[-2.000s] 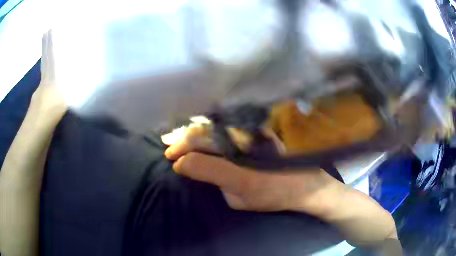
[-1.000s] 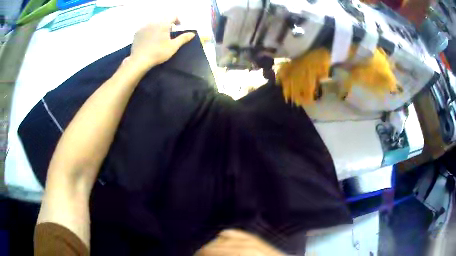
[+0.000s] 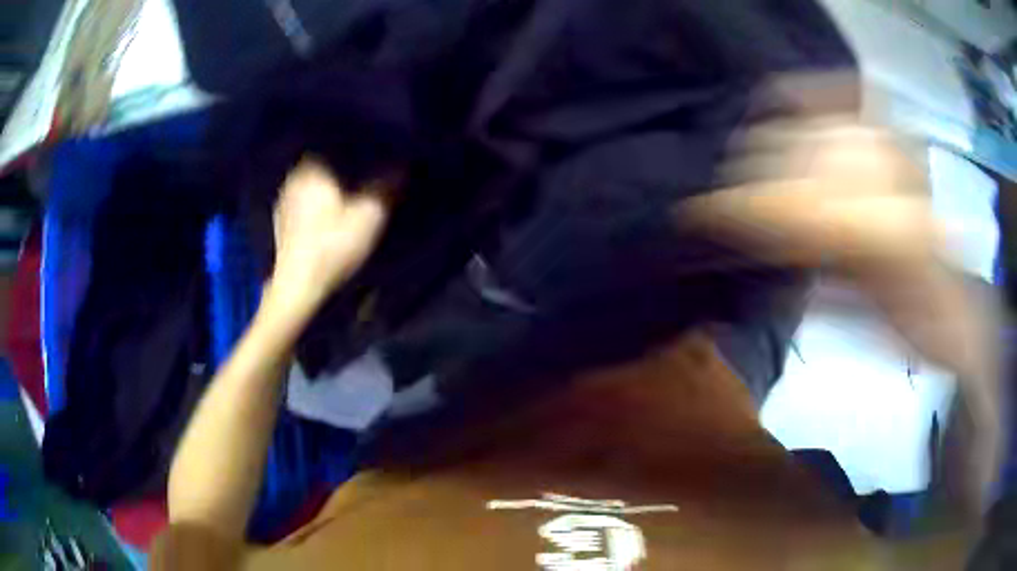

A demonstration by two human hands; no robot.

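Observation:
The navy-black garment piece (image 3: 602, 123) lies bunched over the table's front edge and my lap, with a short pale stripe near its middle. My left hand (image 3: 329, 218) is closed on the dark cloth at the left, its fingertips hidden in the folds. My right hand (image 3: 803, 184) is strongly blurred over the right part of the cloth; its fingers cannot be made out. The sewing machine head is out of view.
A blue plastic crate (image 3: 218, 301) holding dark pieces stands left of my lap, with red cloth (image 3: 28, 312) beside it. White boards or papers (image 3: 859, 379) lie at the right below the table edge. The white table (image 3: 914, 67) shows at the upper right.
The view has tipped down from the machine to my lap. My left hand has left the cloth's far edge and now grips it nearer me. My right hand has come up over the right side.

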